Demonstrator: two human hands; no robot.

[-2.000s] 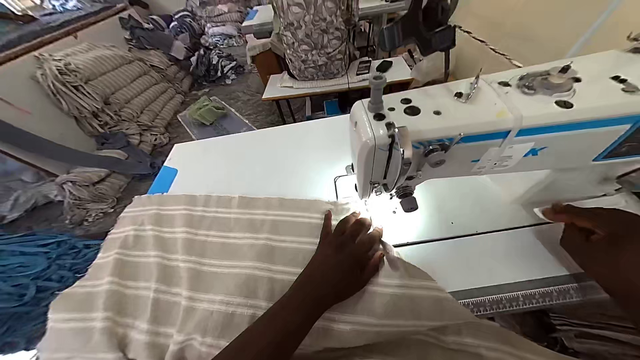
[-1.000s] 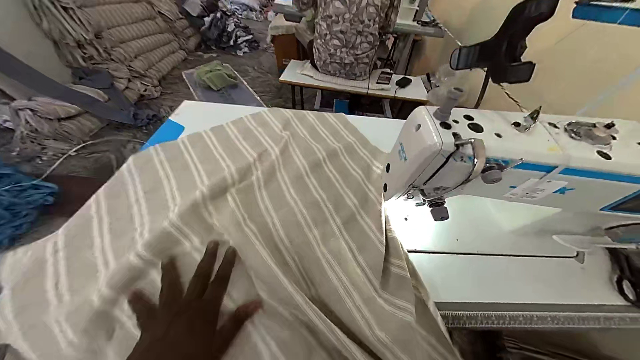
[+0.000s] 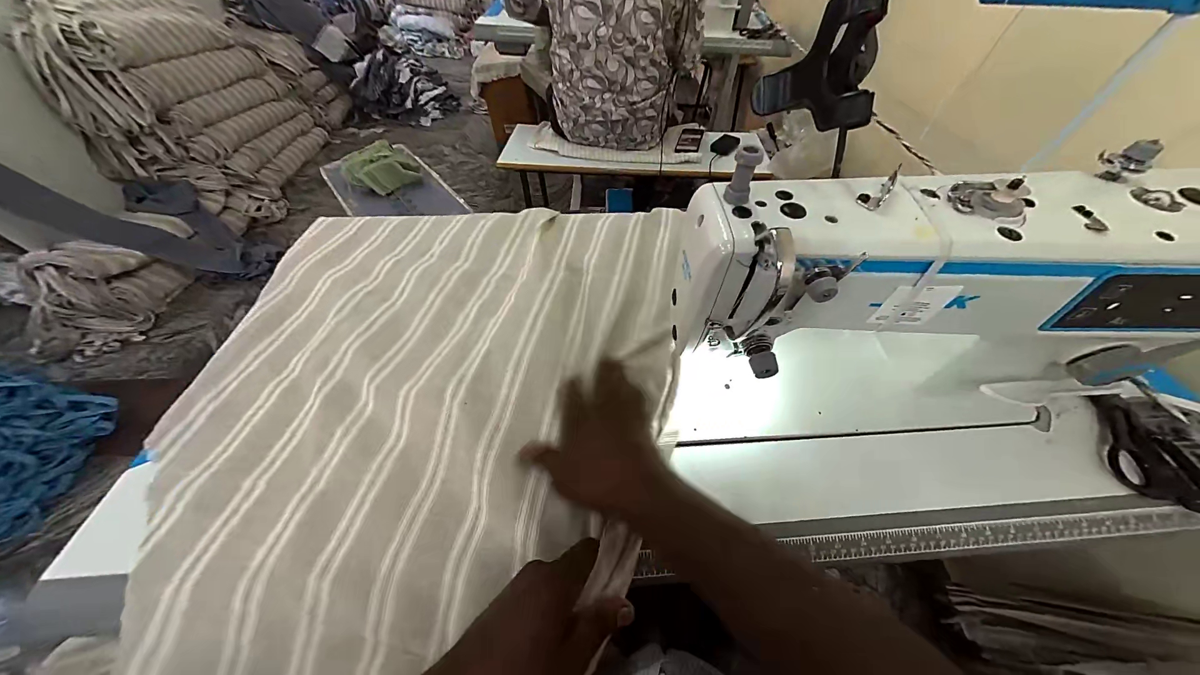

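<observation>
Beige fabric with white stripes [image 3: 403, 375] lies spread over the left part of the sewing machine table, its right edge beside the machine head. My left hand [image 3: 562, 600] grips the fabric's edge at the table's front. Just beyond it, my right hand [image 3: 605, 436], blurred, rests on or just over the cloth near that edge, fingers apart. The white industrial sewing machine [image 3: 844, 272] stands to the right, its lamp lighting the bed. The needle area is mostly hidden behind the machine head and the cloth.
Black scissors [image 3: 1139, 459] lie at the table's right end. A measuring scale [image 3: 900, 542] runs along the front edge. Ahead, a person in patterned clothing [image 3: 614, 70] sits on a bench [image 3: 647, 169]. Striped fabric bundles [image 3: 234, 103] and blue strips [image 3: 47, 450] lie at the left.
The striped fabric has been turned and laid flatter, its stripes now running away from me. My right hand has come in from the right onto the fabric, and my left is now at its near edge.
</observation>
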